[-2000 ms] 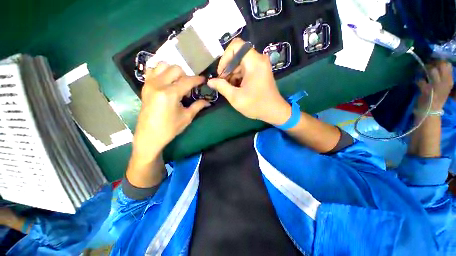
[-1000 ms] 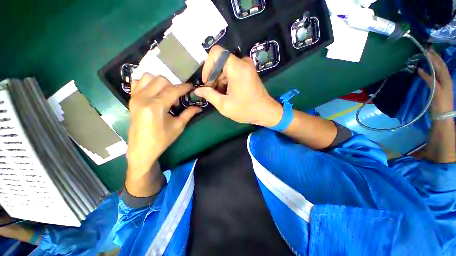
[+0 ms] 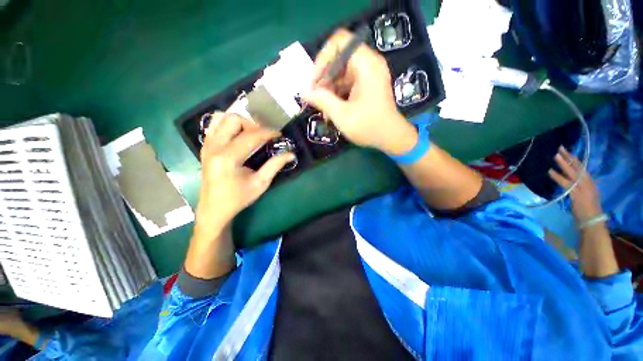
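The black tray (image 3: 337, 156) lies slanted on the green mat, with silver-rimmed watch housings in its pockets. My left hand (image 3: 236, 158) rests over the tray, thumb and fingers on either side of a housing (image 3: 282, 149) in the front row. My right hand (image 3: 359, 95) holds dark tweezers (image 3: 345, 58) like a pen, above the tray's back row. The tweezer tips are blurred; I cannot tell if they hold anything. A liner sheet (image 3: 268, 107) with a grey-brown centre lies over the tray between my hands. Another housing (image 3: 323, 130) sits just below my right hand.
A second liner sheet (image 3: 151, 185) and a thick white stack (image 3: 53, 218) are at the left. A glue syringe (image 3: 509, 77) lies on white wipes (image 3: 462, 92) at the right, its hose looping down. A dark bin (image 3: 564, 32) is at the upper right. Another person's hand (image 3: 582, 190) is at the right.
My right hand with the tweezers has moved up and right, away from my left hand and the housing there. My left hand has stayed by that housing. The camera view has shifted.
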